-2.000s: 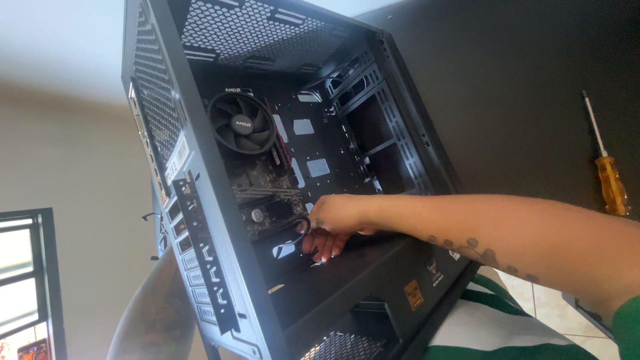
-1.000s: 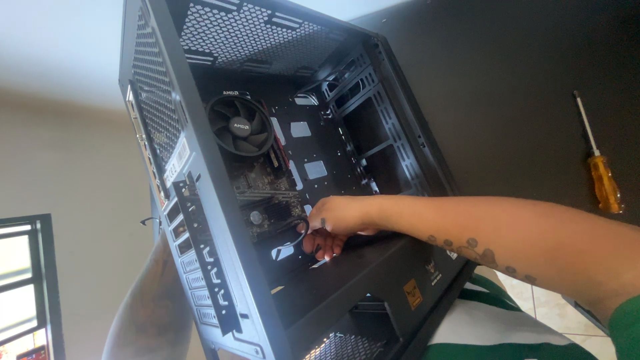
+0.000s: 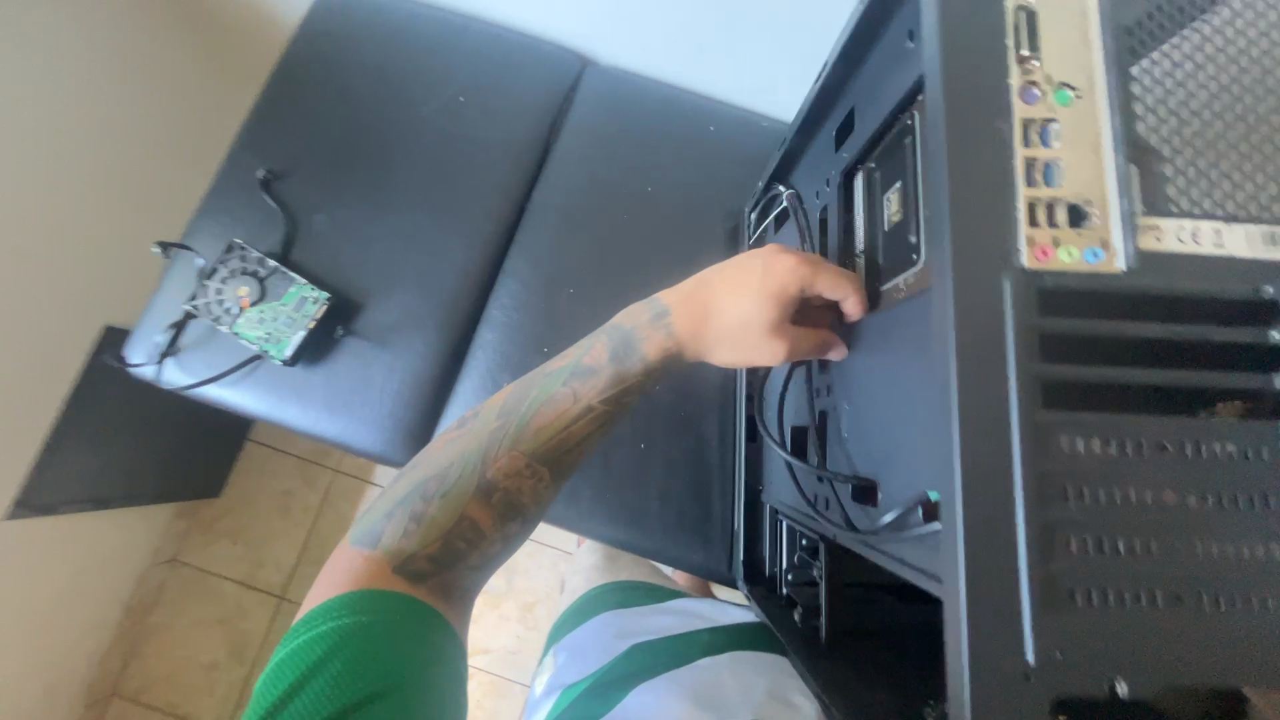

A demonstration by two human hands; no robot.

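Note:
My left hand (image 3: 775, 310) reaches to the rear side of a black computer case (image 3: 890, 380). Its thumb and index finger are bent with a gap between the tips, close to the metal panel. Black cables (image 3: 815, 470) run behind this hand and come out below it, with more of them above; whether the curled fingers hold one is hidden. Just above the fingertips, a black CPU backplate (image 3: 893, 205) shows in the panel's cutout. My right hand is not seen in the head view.
A hard disk drive (image 3: 265, 300) with cables attached lies on a black padded bench (image 3: 400, 180) at the left. The motherboard's port panel (image 3: 1065, 180) and slotted covers (image 3: 1150, 355) are at the right. Below is a tiled floor (image 3: 240, 510).
The view has swung far to the left, onto the case's other side. My right hand, earlier inside the case near the motherboard, is out of view; my left hand is now visible at the panel.

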